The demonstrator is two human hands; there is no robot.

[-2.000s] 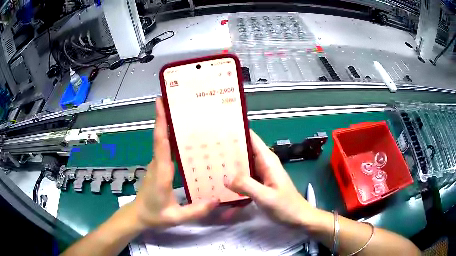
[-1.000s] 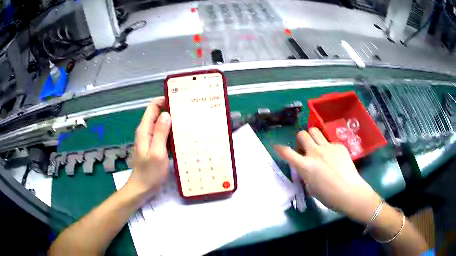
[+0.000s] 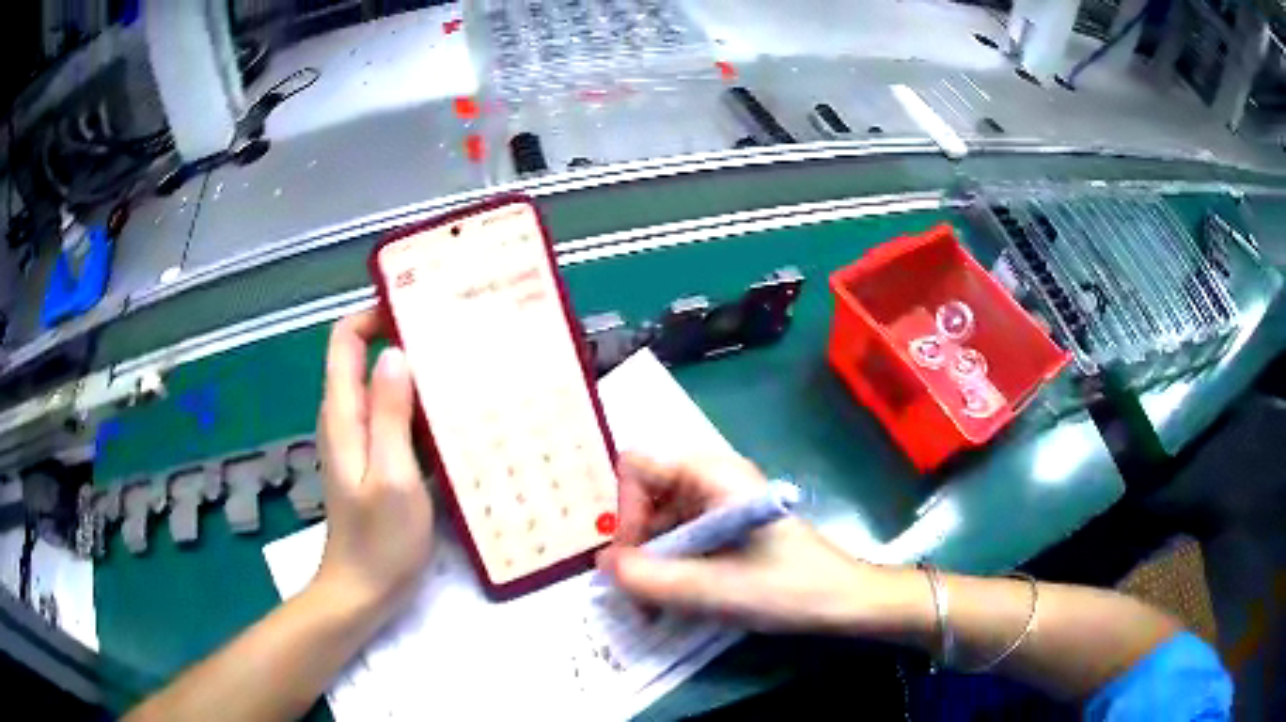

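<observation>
A smartphone (image 3: 501,409) in a dark red case shows a bright calculator screen with small, blurred digits. My left hand (image 3: 378,473) grips its left edge and holds it above the paper. My right hand (image 3: 719,557) holds a whitish-blue pen (image 3: 719,522), its tip low beside the phone's lower right corner, over the paper. Whether the tip touches is hidden by my fingers. The white paper sheets (image 3: 670,416) lie on the green bench under the phone, with handwriting or print near my right hand.
A red bin (image 3: 882,388) with several clear round parts (image 3: 956,322) stands right. A ribbed clear tray (image 3: 1128,268) lies beyond it. A grey toothed strip (image 3: 212,494) is left, a black strip (image 3: 726,322) behind the paper. A metal rail (image 3: 762,219) crosses behind. A blue holder (image 3: 78,275) is far left.
My right hand was empty near the red bin; it has moved left over the paper and now holds the pen. The phone has tilted slightly. The whole view has shifted.
</observation>
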